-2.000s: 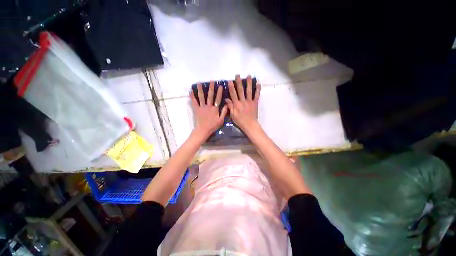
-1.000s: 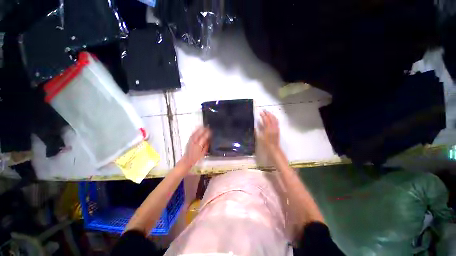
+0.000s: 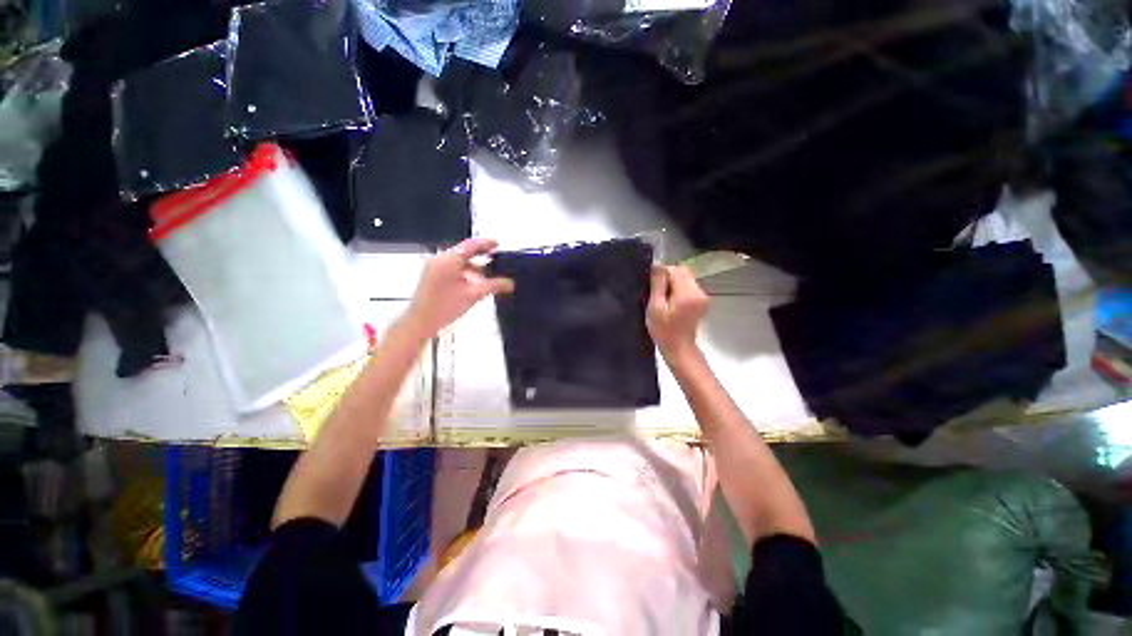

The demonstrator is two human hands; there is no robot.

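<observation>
A packed dark garment point(image 3: 577, 329) in clear film is in front of me over the white table, with a small pale dot near its lower left corner. My left hand point(image 3: 462, 285) grips its upper left corner between thumb and fingers. My right hand point(image 3: 675, 306) is closed on its upper right edge. Its far edge looks slightly raised; whether the near edge touches the table I cannot tell.
Empty poly bags with red edges point(image 3: 267, 280) lie at left, over a yellow sheet point(image 3: 325, 395). Finished packs point(image 3: 412, 180) are back left. Folded dark garments point(image 3: 925, 336) lie at right, a large black heap point(image 3: 832, 124) behind. A green sack point(image 3: 931, 534) and blue crate point(image 3: 404, 528) are below.
My hands have moved from pressing flat on the pack, to its sides, to gripping its upper corners. The pack now shows a pale dot at its lower left. The view has shifted, showing more of the table's back.
</observation>
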